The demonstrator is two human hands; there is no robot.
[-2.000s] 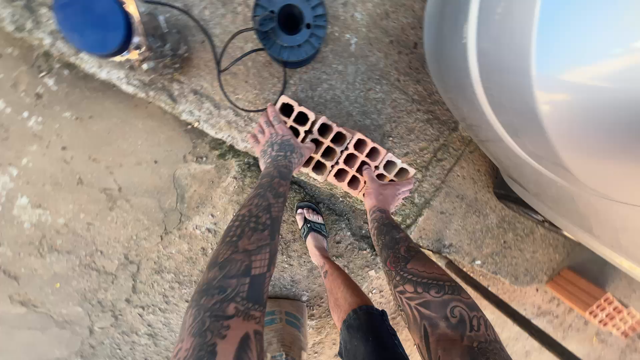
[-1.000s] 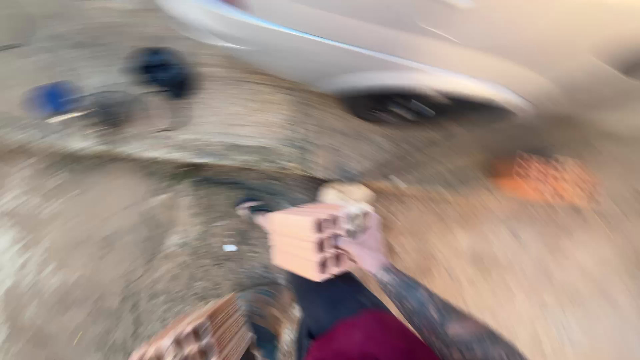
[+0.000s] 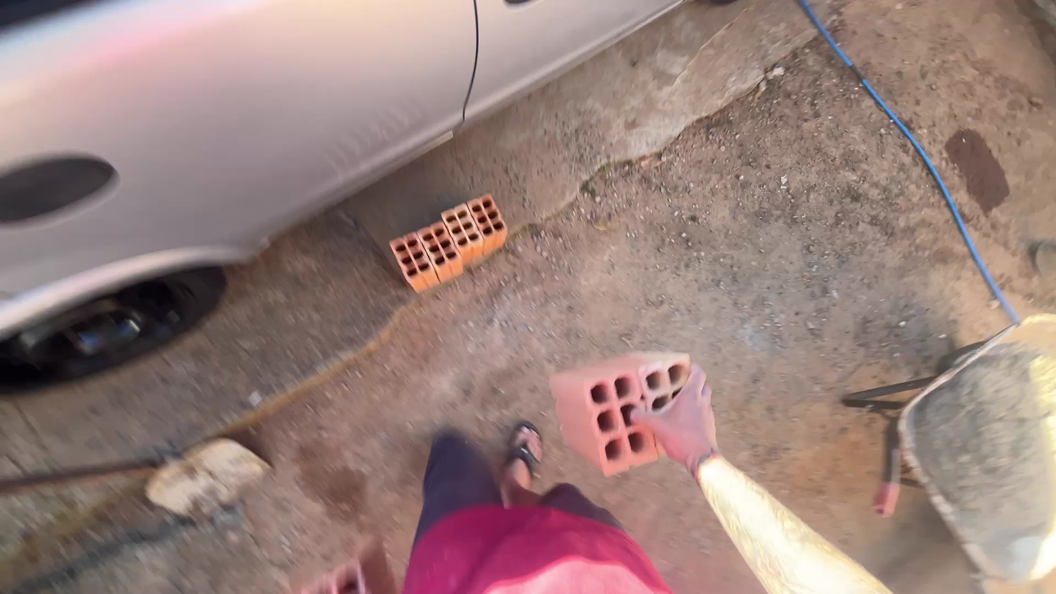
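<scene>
My right hand (image 3: pixel 683 417) grips hollow clay bricks (image 3: pixel 615 421), with fingers at the holes of their right side; they are carried above the ground, right of my sandalled foot. At least two bricks show in that grip, side by side. My left hand is out of view. Part of another hollow clay brick (image 3: pixel 351 577) shows at the bottom edge, left of my red shirt; what holds it is hidden.
Several hollow bricks (image 3: pixel 450 243) stand in a row beside a silver car (image 3: pixel 272 107). A wheelbarrow (image 3: pixel 982 445) is at the right, with a blue hose (image 3: pixel 932 161) beyond it. A pale stone (image 3: pixel 206 477) lies lower left.
Two seconds ago both hands were on a row of bricks on the ground; now my right hand holds bricks in the air. My left hand has gone out of view. The view has swung to the right.
</scene>
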